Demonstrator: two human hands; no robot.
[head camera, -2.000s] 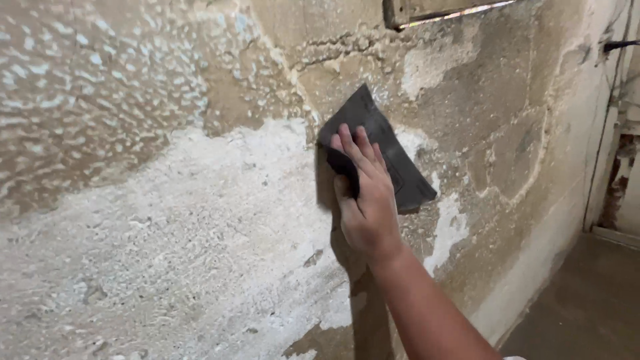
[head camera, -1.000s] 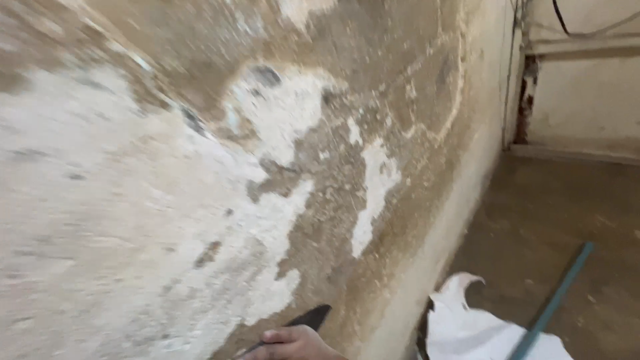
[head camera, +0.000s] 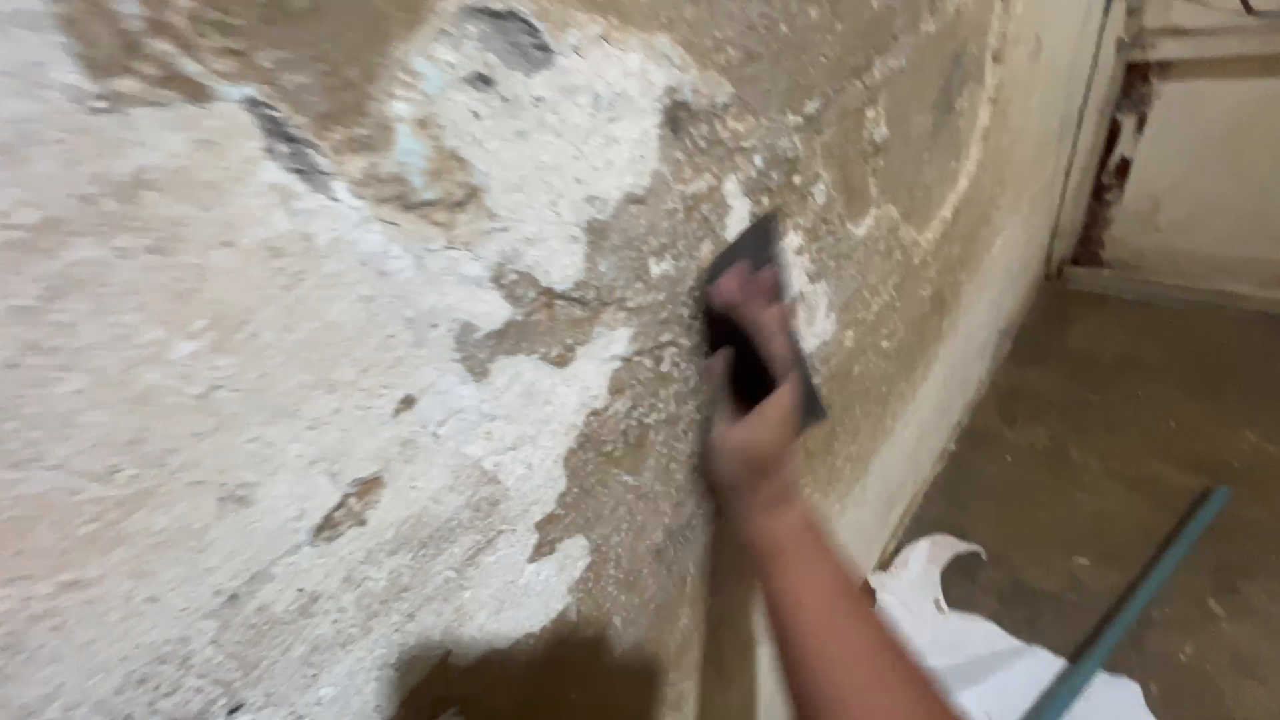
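My right hand (head camera: 755, 390) is pressed to the wall with its fingers pointing up, holding a dark sheet of what looks like sandpaper (head camera: 812, 400). The hand and sheet are blurred. The sheet lies against a rough brown part of the wall (head camera: 640, 440), and its right edge borders a small white patch. Broad white, flaking plaster (head camera: 250, 400) spreads over the wall to the left. My left hand is out of view.
Brown floor (head camera: 1080, 400) meets the wall's foot at the right. A crumpled white sheet (head camera: 960, 640) lies low there, with a blue-green bar (head camera: 1140, 610) across it. Behind stands a pale panel (head camera: 1210, 180) beside a stained, dark edge.
My right hand, at the bottom edge of the view a second ago, has risen over the wall with the dark sheet. The view has swung down and right since the earliest frame.
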